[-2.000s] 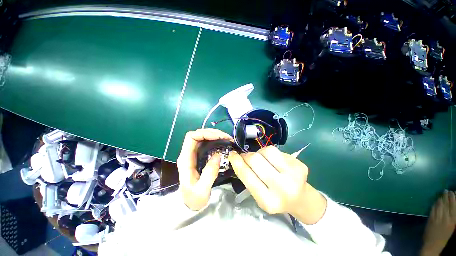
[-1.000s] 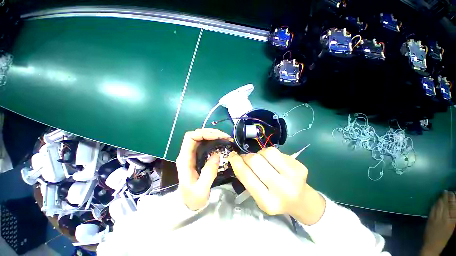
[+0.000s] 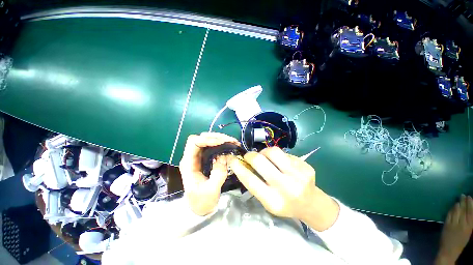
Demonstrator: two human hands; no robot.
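A white camera housing (image 3: 246, 106) with a round black open end (image 3: 269, 133) lies on the green bench just beyond my hands. A pale cylindrical part and red and yellow wires show in the black cup. My left hand (image 3: 201, 173) grips a dark round camera module (image 3: 224, 151) in front of my chest. My right hand (image 3: 282, 181) has its fingertips on the module's inner face, mostly covering it. A slim pale pointed tool (image 3: 311, 153) sticks out beyond my right hand. A white tail cable (image 3: 218, 116) curves from the housing.
A tangle of fine whitish leads (image 3: 391, 145) lies to the right. Several modules with bluish boards (image 3: 300, 71) stand on a dark area at upper right. White and black camera units (image 3: 85, 199) are piled in a container at lower left. Another person's hand (image 3: 459, 225) is at the right edge.
The module in my left hand has tilted, and less of its pale face shows. My right fingertips have shifted slightly left and further over it. The housing has barely moved.
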